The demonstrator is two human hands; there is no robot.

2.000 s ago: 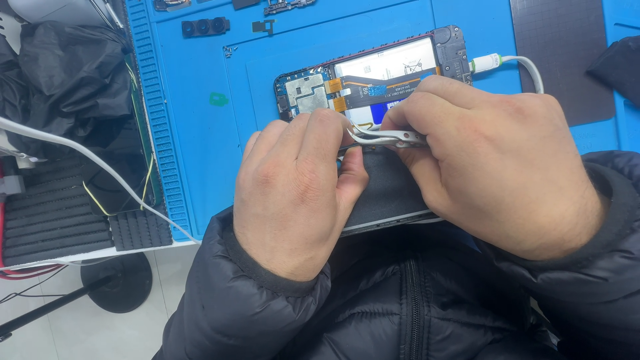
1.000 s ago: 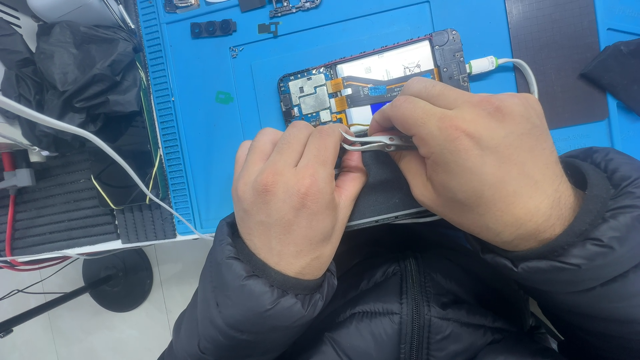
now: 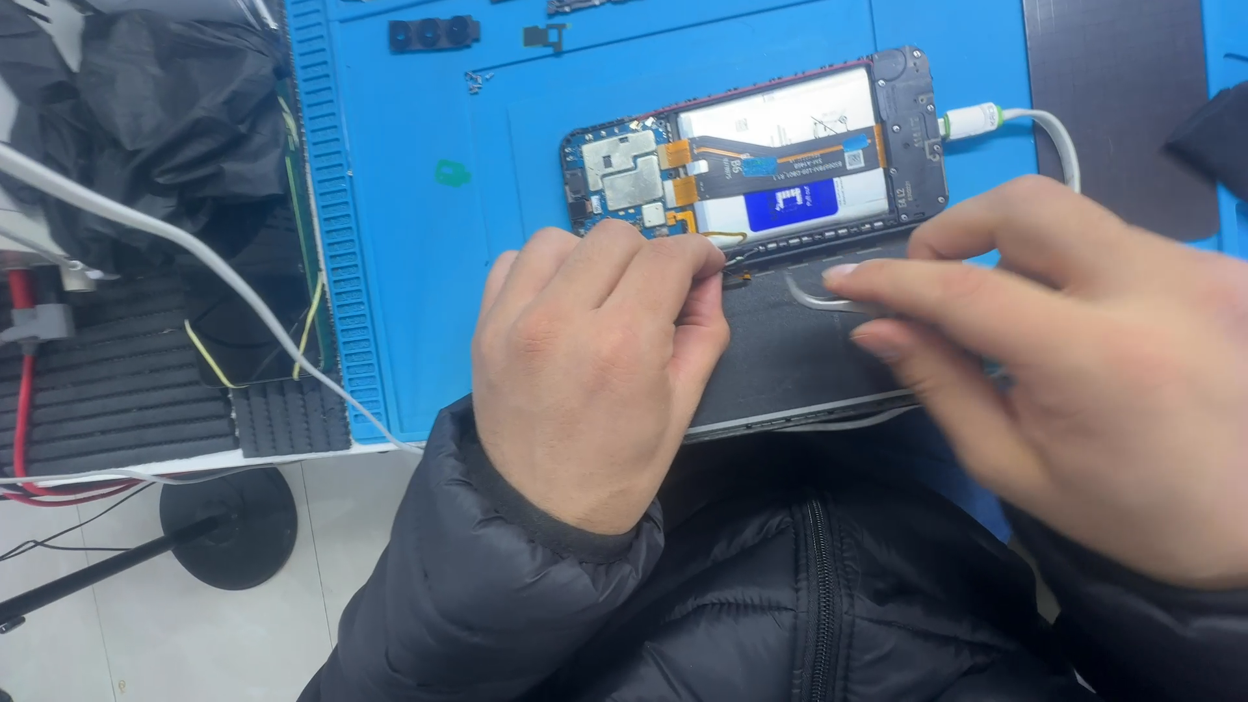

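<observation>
An opened smartphone [image 3: 780, 210] lies on the blue mat, its white battery [image 3: 780, 112], flex cables [image 3: 790, 166] and circuit board [image 3: 619, 166] exposed. Below it a dark display panel [image 3: 780, 351] lies along the near edge, beside the phone frame. My left hand [image 3: 600, 361] is at the phone's lower left corner, thumb and forefinger pinched near a small flex end [image 3: 738, 279]; whether they hold it is hidden. My right hand [image 3: 1082, 361], blurred, is over the panel's right part with curved metal tweezers [image 3: 824, 300] between thumb and fingers.
A white charging cable [image 3: 975, 120] is plugged into the phone's right end. A camera module [image 3: 434, 34], small part [image 3: 543, 37] and tiny screws [image 3: 477, 82] lie on the mat [image 3: 419, 273]. A dark plate [image 3: 1116, 117] is at right. Another white cable [image 3: 219, 263] crosses the left side.
My right hand has moved right, away from my left hand, with the tweezers. Before, their tips were right at my left fingertips. My left hand stays at the phone's lower edge.
</observation>
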